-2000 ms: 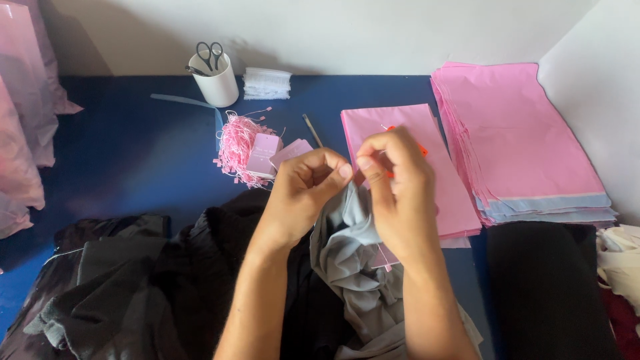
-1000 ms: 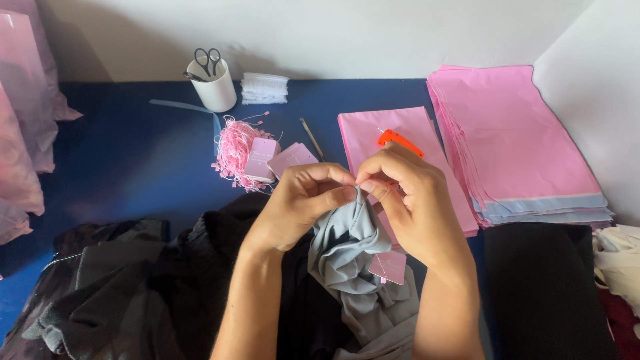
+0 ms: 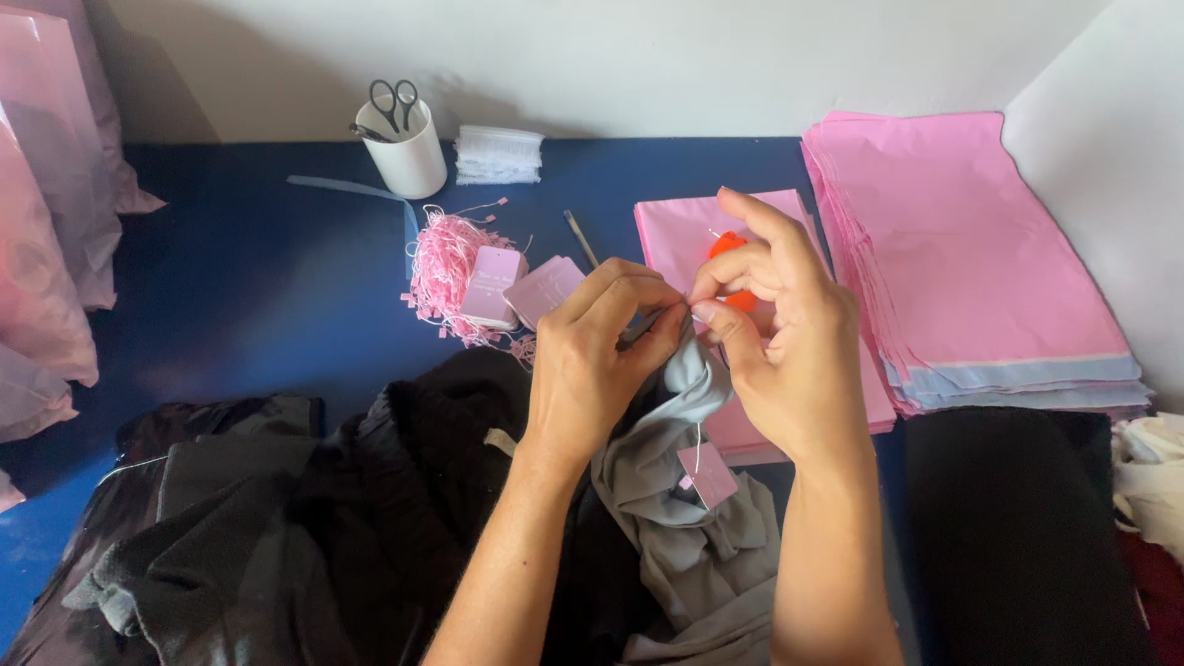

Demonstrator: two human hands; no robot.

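My left hand (image 3: pixel 601 356) pinches the upper end of a grey fabric garment (image 3: pixel 647 462) between thumb and fingertips. Right beside it, my right hand (image 3: pixel 786 324) has thumb and index finger pressed together at the same spot, its other fingers raised; something small and pale shows at the pinch. From the garment a pink hang tag (image 3: pixel 708 474) hangs on a white string, below the hands. Behind my right hand an orange tool (image 3: pixel 728 244) with a thin needle-like tip lies on a stack of pink sheets (image 3: pixel 671 222), partly hidden.
Pink strings (image 3: pixel 444 254) lie bundled beside pink cards (image 3: pixel 493 277). Behind them stand a white cup (image 3: pixel 413 162) with scissors (image 3: pixel 394 104) and a white stack (image 3: pixel 499 154). Black garments (image 3: pixel 370 518) cover the front left; folded black fabric (image 3: pixel 1008 527) lies right, below pink bags (image 3: pixel 980 240).
My hands stay together at the garment's upper end. The fingers of my right hand have spread upward, and they now cover part of the orange tool that showed more fully one second ago.
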